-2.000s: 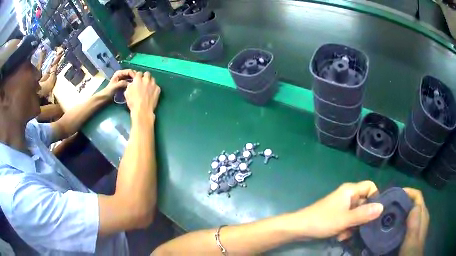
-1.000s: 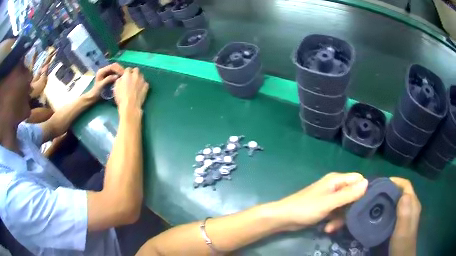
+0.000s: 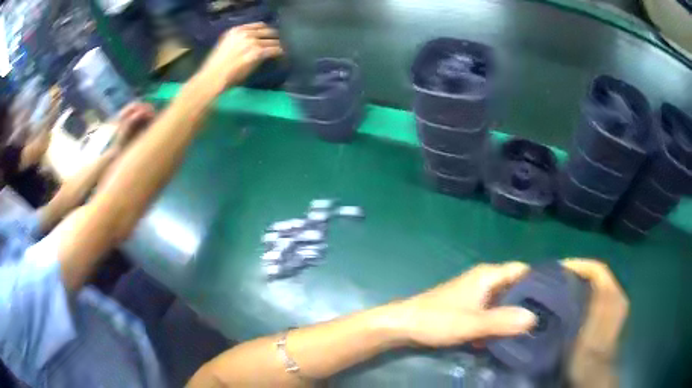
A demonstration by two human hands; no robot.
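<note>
A dark grey housing is held between my two hands at the lower right, its underside with the recessed centre facing me. My left hand grips its left side, with the thumb lying on the recessed centre. My right hand wraps its right side. Blurred small fittings lie below the housing at the bottom edge, partly hidden by my hands. The frame is blurred by motion, and what is inside the housing is hidden.
A pile of small fittings lies on the green bench. Stacked housings and a lower housing stand beyond my hands, with more stacks at right. A neighbouring worker's arm reaches toward the back at left.
The view has shifted, so bench items sit further left and are blurred. The neighbour's near hand has moved from their work up toward the housings at the back. My left thumb has moved onto the recessed centre.
</note>
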